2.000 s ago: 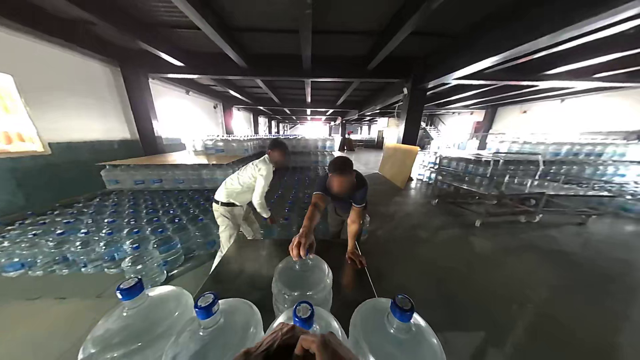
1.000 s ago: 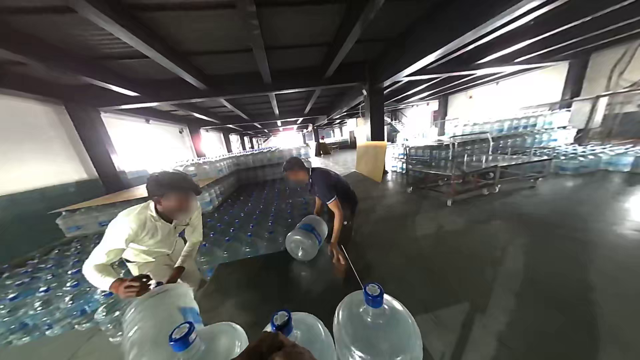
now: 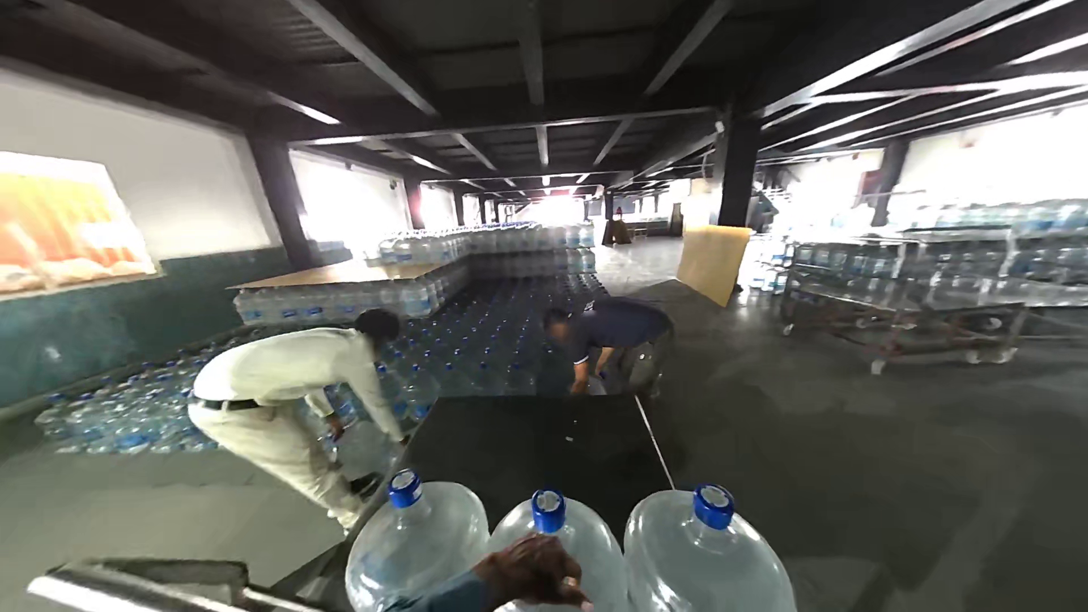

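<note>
My left hand (image 3: 534, 571), below a blue sleeve, has its fingers curled over the shoulder of the middle large clear water bottle (image 3: 595, 544), just below its blue cap. Whether it grips the bottle is unclear. My right hand is out of view. Close on the left stands another capped bottle (image 3: 421, 535), and a third (image 3: 710, 561) is on the right. Beyond them lies a dark flat platform (image 3: 527, 433). A co-worker in a pale shirt (image 3: 289, 365) bends at its left side; a co-worker in a dark shirt (image 3: 625, 325) bends at its far end.
Rows of capped bottles (image 3: 484, 340) cover the floor ahead and left. A board (image 3: 340, 274) lies on bottles; another board (image 3: 714, 259) stands by a dark pillar (image 3: 738, 170). Wheeled metal racks (image 3: 901, 314) stand at right. A metal frame (image 3: 127, 586) is at lower left.
The co-worker in the dark shirt has bent low beyond the platform, where a bottle was handled before. The pale-shirted co-worker's hands have left the near left bottle, and that co-worker now bends down.
</note>
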